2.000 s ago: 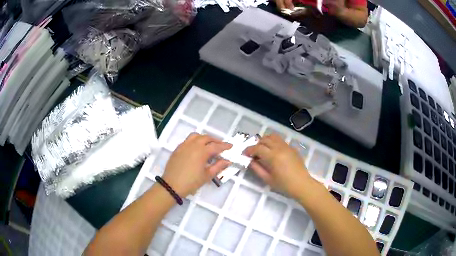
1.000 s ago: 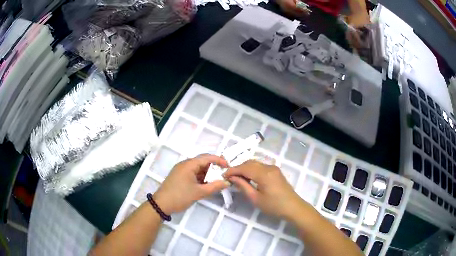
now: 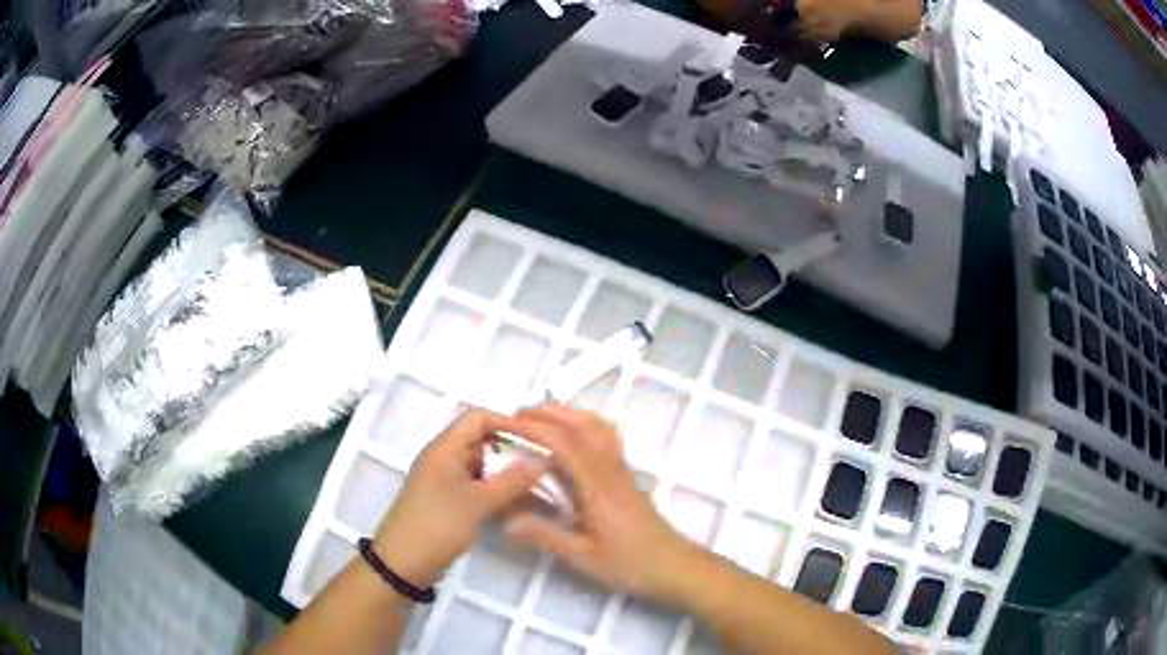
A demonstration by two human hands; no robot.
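My left hand [image 3: 451, 497] and my right hand [image 3: 599, 512] meet over the tray, their fingers closed around a small pale watch piece [image 3: 522, 444]. Fingers hide most of the piece, and I cannot tell whether a strap is attached. White straps [image 3: 591, 365], one with a dark end, lie on the tray just beyond my hands. The white blister tray [image 3: 476, 265] has square pockets. Dark watch bodies [image 3: 861, 416] fill pockets at its right side, and some screens reflect white.
Strapped watches [image 3: 755, 134] lie tangled on the pale foam block [image 3: 563, 115]. One watch [image 3: 753, 280] hangs at its near edge. A strap bundle [image 3: 205, 365] and stacked foam sheets [image 3: 77, 243] are left. Filled trays [image 3: 1088, 301] stand right. Another person's hand [image 3: 857, 15] is beyond the block.
My hands have moved down and left with the piece, and the right hand now covers it from above. The straps lie on the tray, away from my fingers. The view has shifted slightly.
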